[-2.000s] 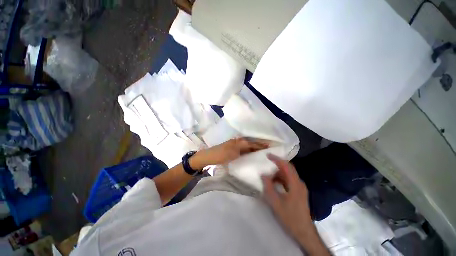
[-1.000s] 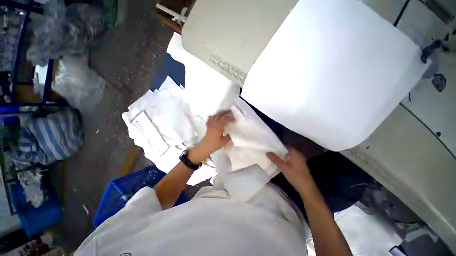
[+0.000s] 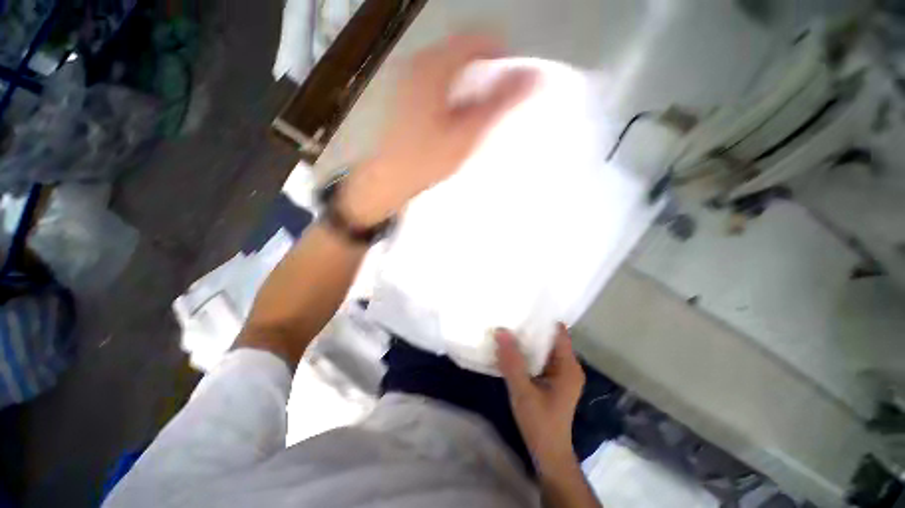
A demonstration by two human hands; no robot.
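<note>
A white garment panel point(image 3: 496, 233), overexposed, is held up over the table edge in front of me. My left hand point(image 3: 447, 114), with a dark wristwatch, is blurred at the panel's far left corner, its fingers gripping the cloth. My right hand point(image 3: 544, 387) pinches the panel's near edge between thumb and fingers. Another white piece point(image 3: 627, 223) lies on the table behind the held panel, mostly hidden by it. The sewing machine's dark needle and foot area point(image 3: 739, 189) shows blurred at the right.
A pale table point(image 3: 695, 337) runs across the right, with a brown wooden edge point(image 3: 347, 79) at the upper left. White pieces point(image 3: 213, 308) lie at the left beside my forearm, more point(image 3: 645, 481) at the lower right. Plastic bags point(image 3: 84, 228) and striped cloth point(image 3: 35, 342) are far left.
The panel has been raised from my lap over the table edge, covering part of the piece there. My left hand has moved up and away. The view has shifted towards the machine.
</note>
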